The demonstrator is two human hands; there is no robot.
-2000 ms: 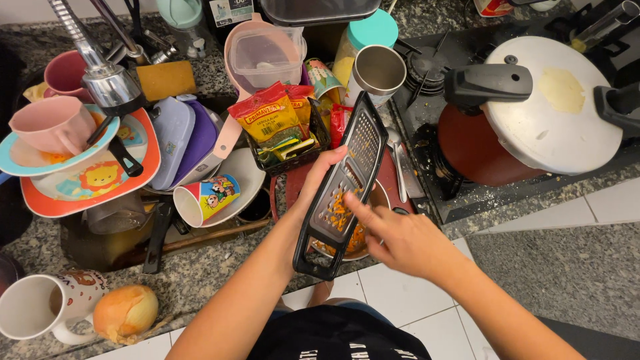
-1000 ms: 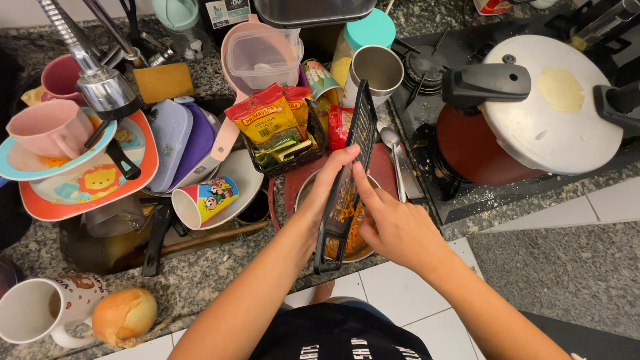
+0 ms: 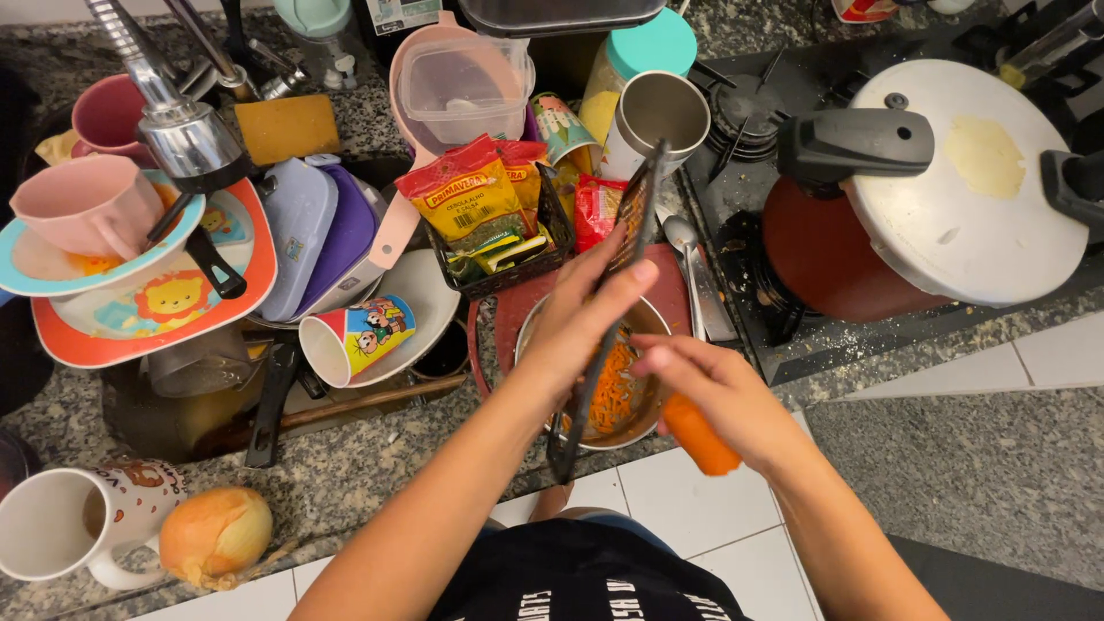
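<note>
My left hand (image 3: 578, 319) grips a black-framed flat grater (image 3: 604, 336), which stands nearly edge-on to the view above a metal pot (image 3: 651, 321). Grated carrot (image 3: 614, 388) lies in the pot, seen to the right of the grater. My right hand (image 3: 716, 388), close to the grater's right side, holds a piece of carrot (image 3: 700, 435) against the palm, its blunt end pointing down toward the floor. The pot rests on a red cutting board (image 3: 561, 280), with a spoon (image 3: 683, 250) at its right. Part of the right hand's grip is hidden.
Left of the pot, a black basket (image 3: 509, 272) holds seasoning packets. A sink (image 3: 190, 414) is piled with plates and cups. An onion (image 3: 216, 535) and a mug (image 3: 52, 526) stand at the front left. A red pressure cooker (image 3: 837, 259) sits on the stove at right.
My right hand has moved away from the grater's face, where its finger touched before, and a carrot piece now shows in it. The grater has turned more edge-on since the first frame.
</note>
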